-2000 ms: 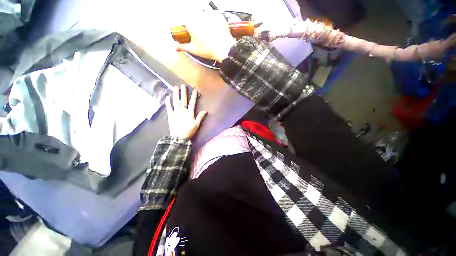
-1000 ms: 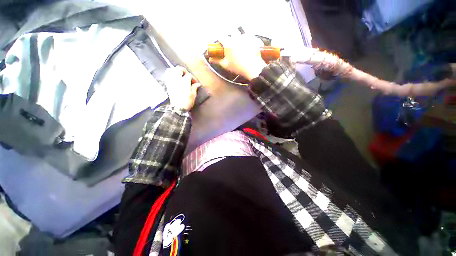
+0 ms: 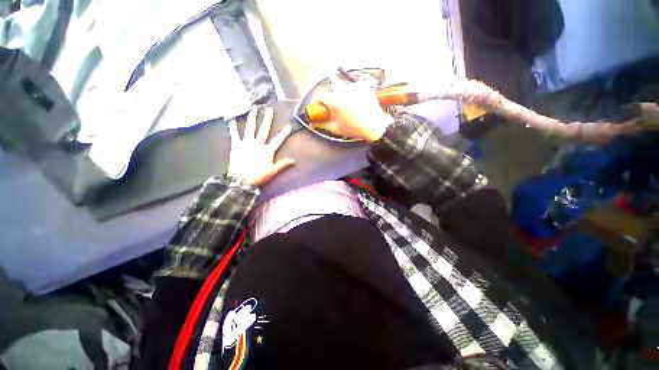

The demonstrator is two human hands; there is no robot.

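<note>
A grey garment (image 3: 155, 162) lies on the pressing table with its white inside facing up and its grey border along the near side. My left hand (image 3: 258, 148) lies flat on the grey border with the fingers spread, holding nothing. My right hand (image 3: 354, 110) is closed around the orange-brown handle of the steam iron (image 3: 326, 132). The iron's pointed tip faces left and touches or nearly touches the end of the grey border, just right of my left fingertips. Glare washes out the cloth beyond the iron.
The lavender table cover (image 3: 54, 249) shows along the near left edge. A thick pinkish hose (image 3: 538, 124) runs right from the iron. Dark cloth (image 3: 498, 32) hangs at the upper right. Grey cloth (image 3: 50, 347) is heaped at the lower left, and blue and red items lie below right.
The iron has come down and nearer to my left hand. My left hand, bent over the garment's edge a second ago, is now flat with fingers spread. The garment appears higher in the view.
</note>
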